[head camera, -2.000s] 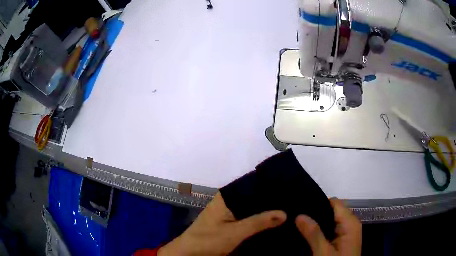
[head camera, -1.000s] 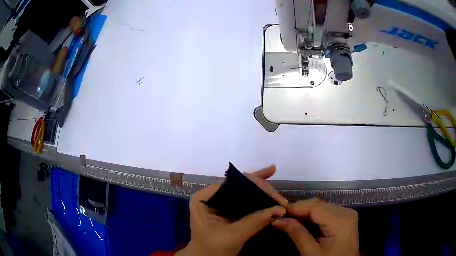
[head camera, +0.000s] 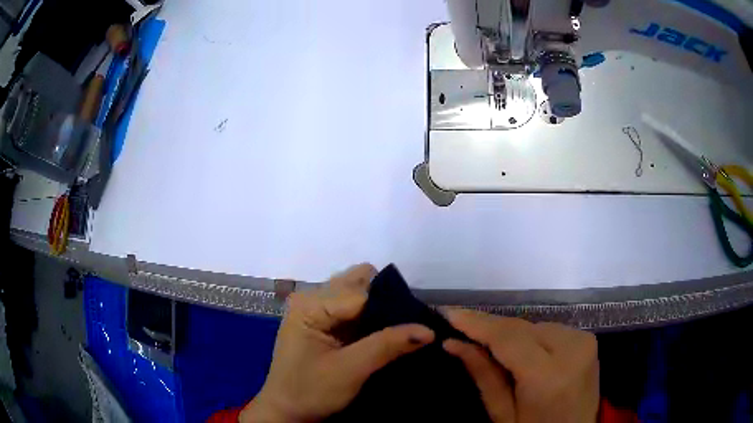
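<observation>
A black fabric piece (head camera: 400, 363) is held at the table's front edge, low in the view, its folded corner pointing up. My left hand (head camera: 330, 347) grips it from the left, thumb lying on the cloth. My right hand (head camera: 528, 359) pinches its right edge with thumb and fingers, close beside my left thumb. The lower part of the cloth merges with the dark area below and is hard to make out. The white sewing machine (head camera: 677, 74) stands at the upper right, with no fabric under its presser foot (head camera: 499, 92).
Scissors with yellow and green handles (head camera: 728, 216) lie on the machine bed's right side. Orange-yellow scissors (head camera: 59, 225) and a clear box (head camera: 49, 120) with wooden-handled tools are at the left. A measuring tape (head camera: 206, 292) runs along the table's front edge. A thread lies on the bed.
The hands have drawn the black fabric down and left from near the machine bed, and the cloth has been turned and folded to a narrow corner. The camera view has shifted, so the machine sits higher.
</observation>
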